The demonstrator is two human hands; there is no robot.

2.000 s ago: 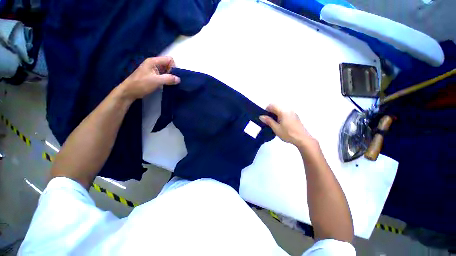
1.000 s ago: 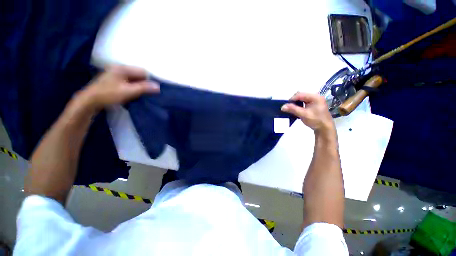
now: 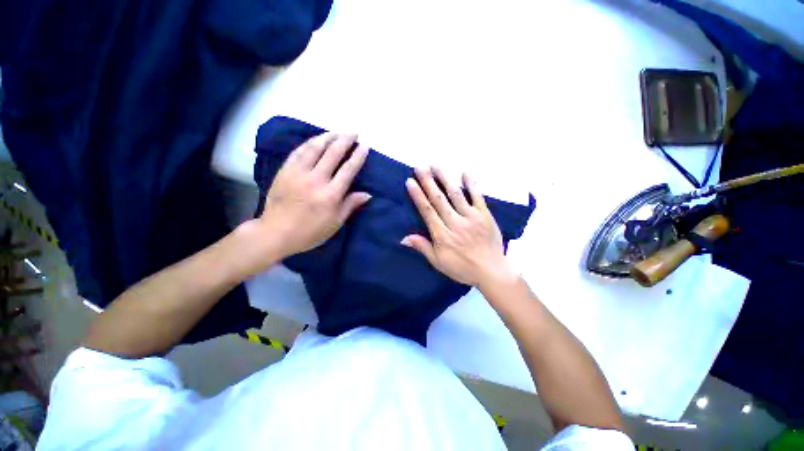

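The navy trousers (image 3: 379, 255) lie on the white table cover in front of me, with the lower part hanging toward my body. The waistband (image 3: 388, 169) runs along the far edge, slanting down to the right, with a small dark point sticking up at its right end. My left hand (image 3: 313, 194) lies flat on the left part of the cloth, fingers on the waistband. My right hand (image 3: 458, 231) lies flat on the right part, fingers spread. Neither hand grips anything visibly. The white label does not show.
The steam iron (image 3: 630, 231) with its wooden handle (image 3: 681, 251) stands on the table at the right, its hose (image 3: 763, 179) running off right. The iron rest (image 3: 683, 107) is behind it. A garment pile (image 3: 132, 150) hangs at the left; more navy cloth hangs at the far right.
The waistband, held stretched between both hands before, now lies on the table. Both hands have let go of its ends, moved closer together and lie flat on the cloth. The label is out of sight.
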